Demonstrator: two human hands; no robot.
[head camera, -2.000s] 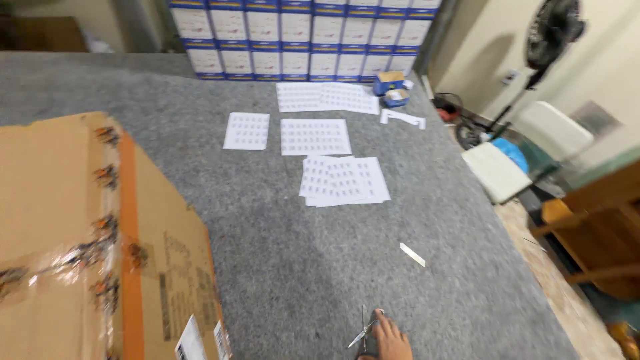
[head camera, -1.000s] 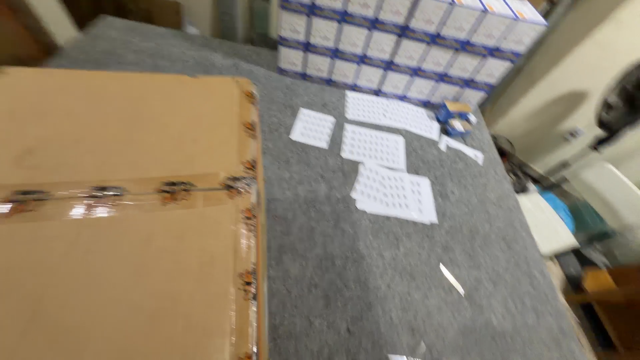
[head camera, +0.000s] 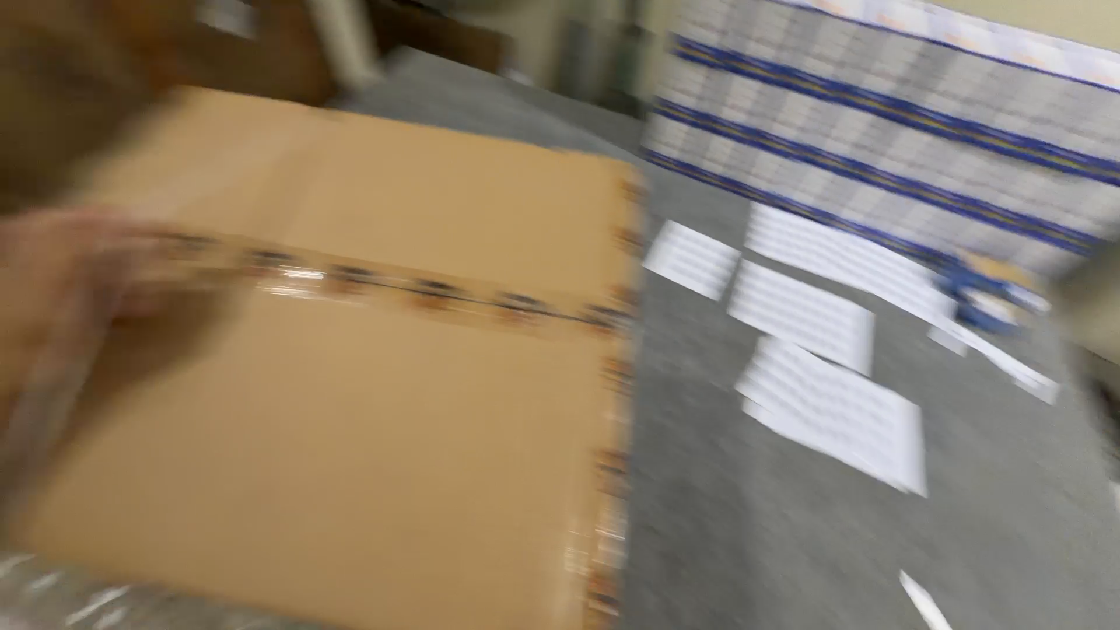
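A large cardboard box (head camera: 394, 394), sealed with clear tape bearing printed marks, fills the left and middle of the view. At its left part is my left hand (head camera: 87, 262), heavily blurred, over or against the box near the left end of the taped seam (head camera: 385, 284). Blur hides its fingers and whether it holds anything; a pale streak runs below it. My right hand is out of view. Right of the box, printed white sheets (head camera: 840, 416) lie on the grey table cover (head camera: 700, 525).
Stacked white and blue cartons (head camera: 875, 114) stand at the back right. Before them are a blue object, likely a tape dispenser (head camera: 984, 297), and a white strip (head camera: 1006, 359). Another thin white piece (head camera: 923, 599) lies low on the right. Clear plastic (head camera: 79, 604) shows at the bottom left.
The view has swung left toward the box. A hand seen at the bottom beside a thin metal tool two seconds ago is out of view; a blurred hand now shows at the box's left.
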